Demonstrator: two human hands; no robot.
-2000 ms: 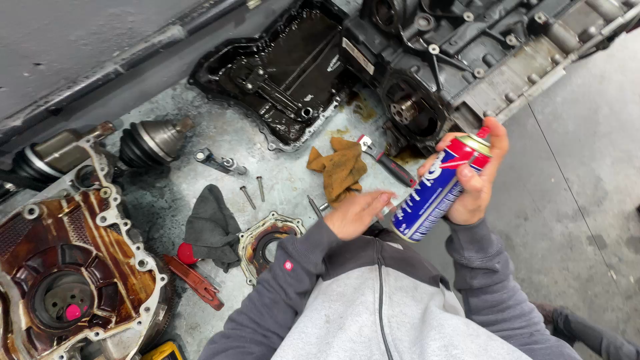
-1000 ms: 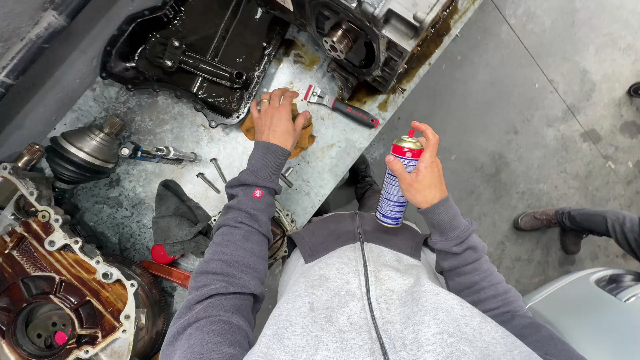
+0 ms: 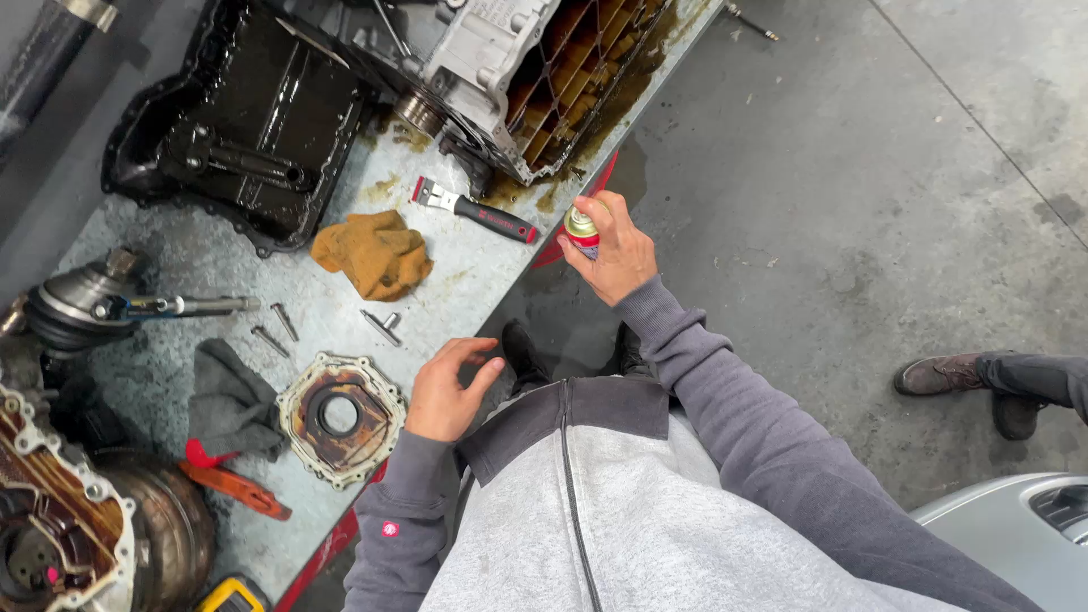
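Observation:
My right hand [image 3: 616, 253] is closed around a red and blue aerosol can [image 3: 583, 231], just off the bench's edge. Its index finger lies near the can's top. My left hand [image 3: 450, 389] has its fingers apart and holds nothing; it is at the near edge of the bench, beside an oily round cover plate [image 3: 384, 415]. Farther up the bench are a crumpled orange-brown rag [image 3: 374, 253] and a Würth scraper [image 3: 476, 211] with a black and red handle. A small metal T-shaped part [image 3: 382, 326] and two bolts [image 3: 277, 331] lie near the rag.
An oily black oil pan [image 3: 255, 127] and an engine block [image 3: 501, 68] occupy the bench's far side. At left are a transmission housing [image 3: 110, 501], a dark grey glove [image 3: 229, 399], an orange tool [image 3: 238, 490] and an axle joint [image 3: 76, 306]. Another person's shoes [image 3: 939, 374] stand on the floor at right.
My left hand has left the rag and come back toward my body. The can in my right hand has moved from beside my torso out to the bench's edge.

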